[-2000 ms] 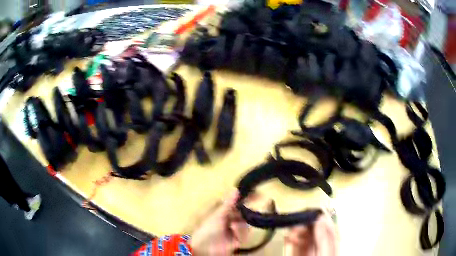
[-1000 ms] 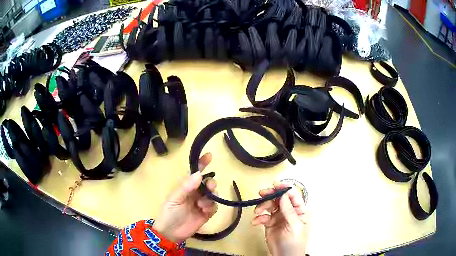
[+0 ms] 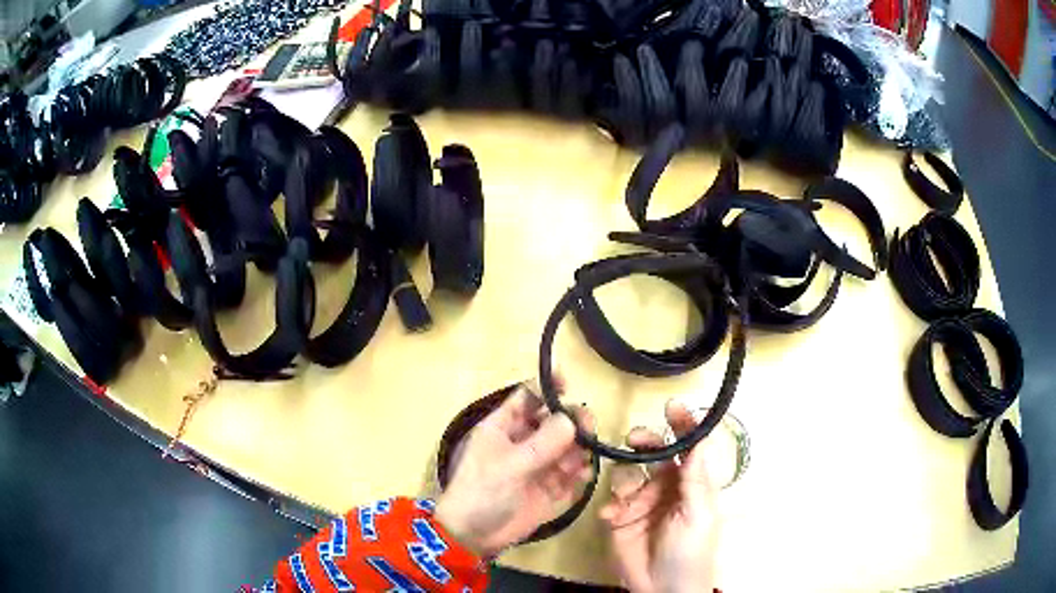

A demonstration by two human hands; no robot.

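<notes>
A black headband (image 3: 548,348) is held up over the near part of the table, seen nearly as a full ring. My left hand (image 3: 521,463) pinches its lower left side. My right hand (image 3: 666,498) holds its lower right side between thumb and fingers. Another black band (image 3: 463,431) lies on the table behind my left hand, partly hidden by it. A pale clear ring (image 3: 739,449), perhaps a tape roll, lies beside my right hand, partly covered by it.
Loose headbands (image 3: 770,238) lie tangled beyond the held one. Coiled flat bands (image 3: 936,266) line the right edge. Padded headbands (image 3: 400,180) stand at left, more (image 3: 695,87) along the far side. An orange cord (image 3: 191,408) lies at the left edge.
The held headband has turned from an open C to a ring-like view and moved right. Both hands have moved right in the picture. The table view has shifted right.
</notes>
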